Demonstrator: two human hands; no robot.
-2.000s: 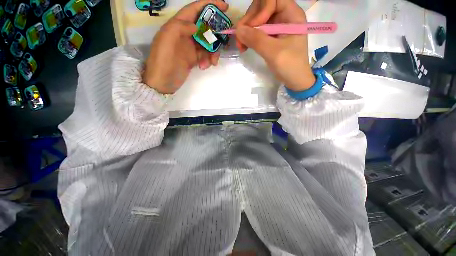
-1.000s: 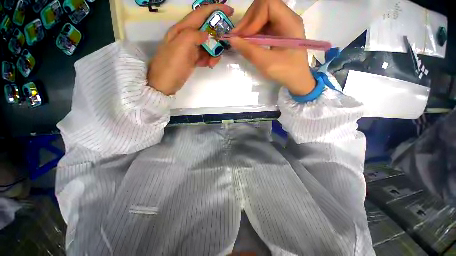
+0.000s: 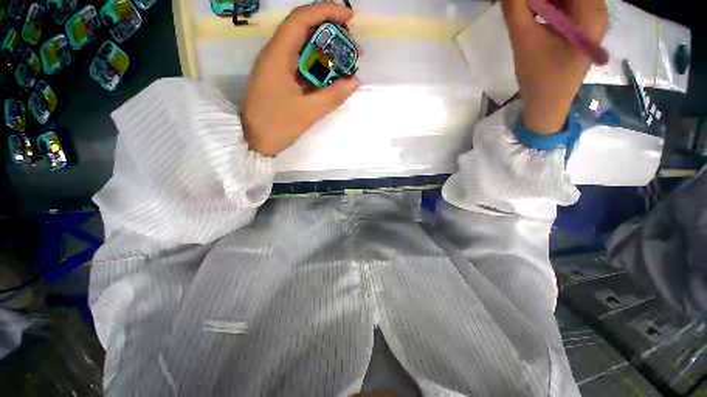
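My left hand (image 3: pixel 285 93) holds an open watch housing (image 3: pixel 328 56) by its edges above the white mat. The housing has a teal rim, a dark and silver inside and a yellow-green patch; no white square shows on it. My right hand (image 3: pixel 554 66) is up at the right, over the white paper, away from the housing. It holds the pink tweezers (image 3: pixel 570 31), with the blunt pink end towards the lower right. The tweezer tip is out of sight, at or beyond the top edge.
Many open watch housings (image 3: pixel 56 50) lie on the dark bench at the left. One more housing (image 3: pixel 234 7) sits at the mat's top edge. White sheets (image 3: pixel 616 155), a dark slim tool (image 3: pixel 637 89) and small white squares lie at the right of the white mat (image 3: pixel 411 116).
My right hand has moved away from the housing to the right with the pink tweezers, which have turned. The white square seen on the housing earlier no longer shows. My left hand still holds the housing.
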